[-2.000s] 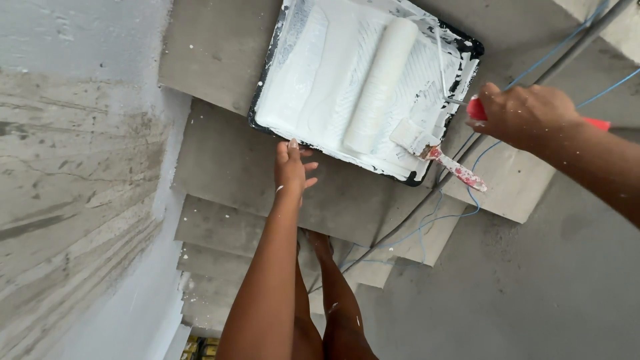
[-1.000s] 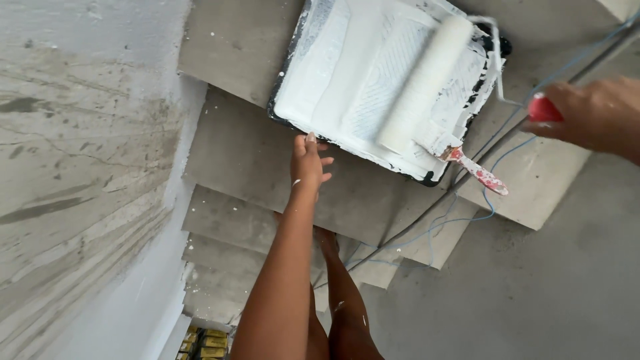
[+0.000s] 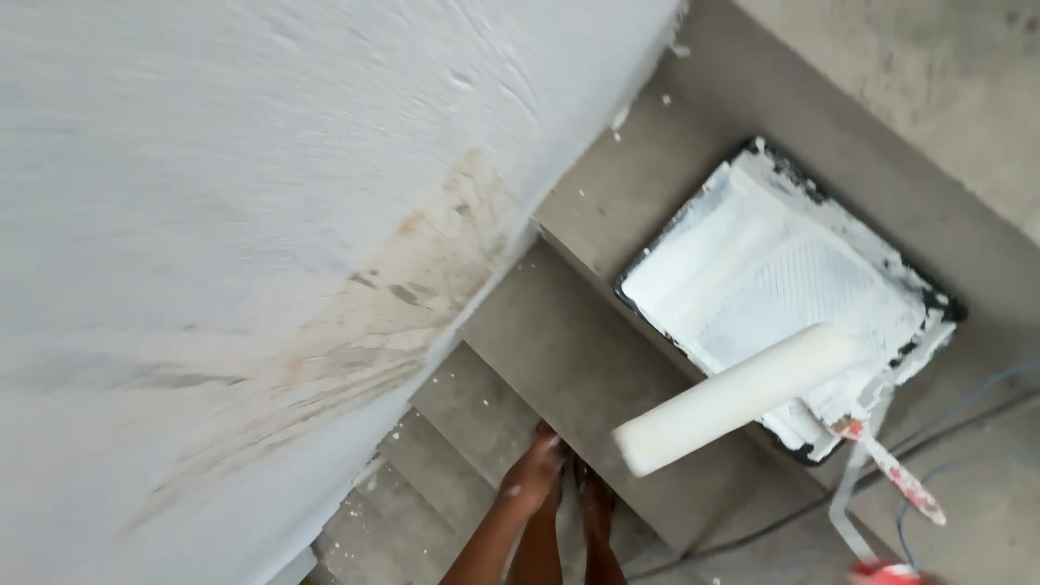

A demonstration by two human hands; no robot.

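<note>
My right hand (image 3: 910, 579), mostly cut off at the bottom right edge, is around the red handle (image 3: 886, 571) of a paint roller. The roller's white sleeve (image 3: 731, 400) is over the lower side of a black paint tray (image 3: 780, 268) coated in white paint; whether it touches the tray cannot be told. A paintbrush with a paint-spotted red and white handle (image 3: 902, 479) lies across the tray's corner. My left hand (image 3: 536, 471) is low in the middle, away from the tray, above the steps near my feet; its fingers are blurred and nothing shows in it.
Concrete steps (image 3: 585, 341) run down toward the bottom left. Alongside them on the left stands a wall (image 3: 244, 203), partly white, with a bare stained patch (image 3: 406, 301). A dark cable (image 3: 780, 524) and a thin blue cord (image 3: 967, 406) cross the steps at the right.
The roller has been lifted from its earlier place on the tray and reaches past the tray's edge. My left hand has come away from the tray's edge. The view has swung toward the wall.
</note>
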